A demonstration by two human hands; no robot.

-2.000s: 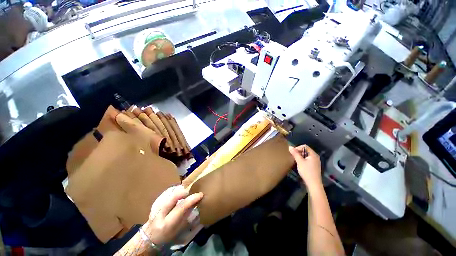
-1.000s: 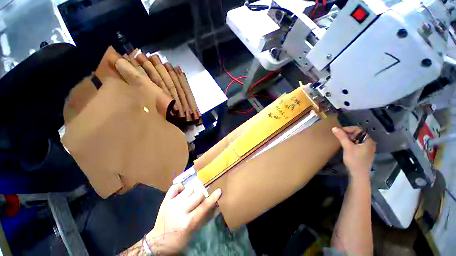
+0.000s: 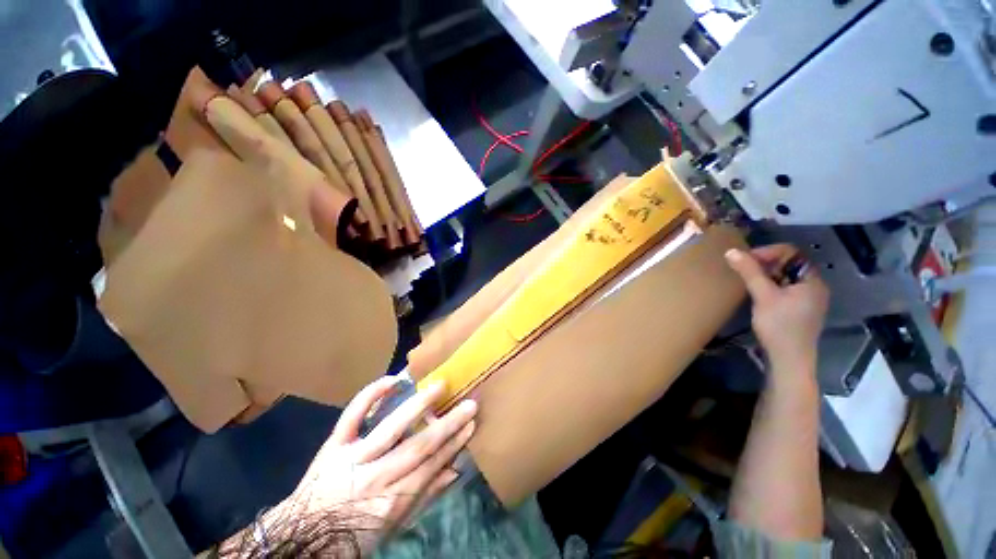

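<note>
A broad tan-brown leather piece (image 3: 606,366) lies over the machine's narrow arm, along a long yellow template (image 3: 568,273) with black handwriting. A thin dark line runs along the template's edge, with a white strip beside it. My left hand (image 3: 388,453) lies spread over the near end of the template and the piece's lower left corner. My right hand (image 3: 784,300) pinches the piece's far right edge near the needle area and also holds a small dark tool (image 3: 797,270), perhaps snips. The needle area (image 3: 708,188) is partly hidden by metal parts.
The white machine head (image 3: 874,120) fills the upper right. Flat tan sheets (image 3: 251,273) lie at the left, beside a row of rolled brown edges (image 3: 328,153) and a white surface (image 3: 421,142). Red wires (image 3: 505,142) hang behind the template. A metal frame bar (image 3: 137,491) is at the lower left.
The view has moved closer to the template. The piece now lies closer along the template, with less white strip showing. My left hand has spread flat over the template's near end; my right hand still holds the far edge.
</note>
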